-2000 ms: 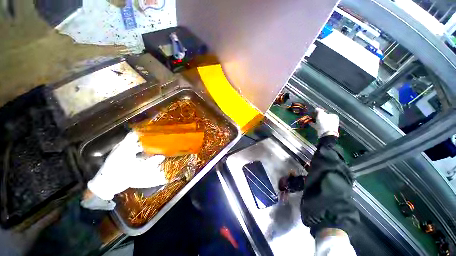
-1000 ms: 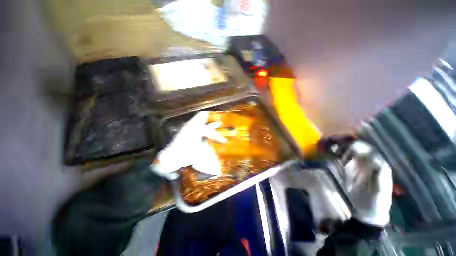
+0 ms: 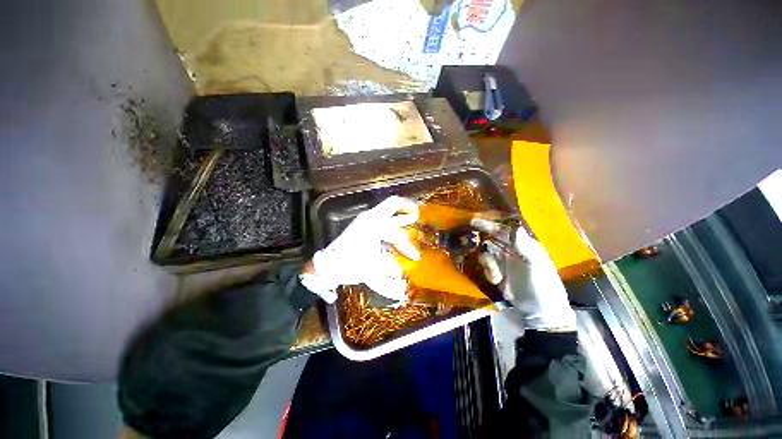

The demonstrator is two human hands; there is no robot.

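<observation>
My left hand (image 3: 369,249), in a white glove, holds an orange shield sheet (image 3: 442,276) over the wire tray (image 3: 412,347). My right hand (image 3: 525,270), also gloved, grips a small dark wound coil (image 3: 464,239) at the sheet's right part. Thin leads show around the coil; whether it touches the sheet is hard to tell. Copper wire offcuts (image 3: 377,319) lie in the tray below. The solder pot (image 3: 373,127), with a bright silver-white surface, stands behind the tray.
Left of the pot is a black dross tray (image 3: 240,206) with a scraper (image 3: 193,197) across it. A black box (image 3: 485,99) with a red light and a curved orange-yellow guard strip (image 3: 549,201) are at right. The green conveyor (image 3: 716,330) carries coils.
My right hand has come from the conveyor to the orange sheet, with a coil in it. My left hand still holds the sheet. The view has turned, showing more of the dross tray.
</observation>
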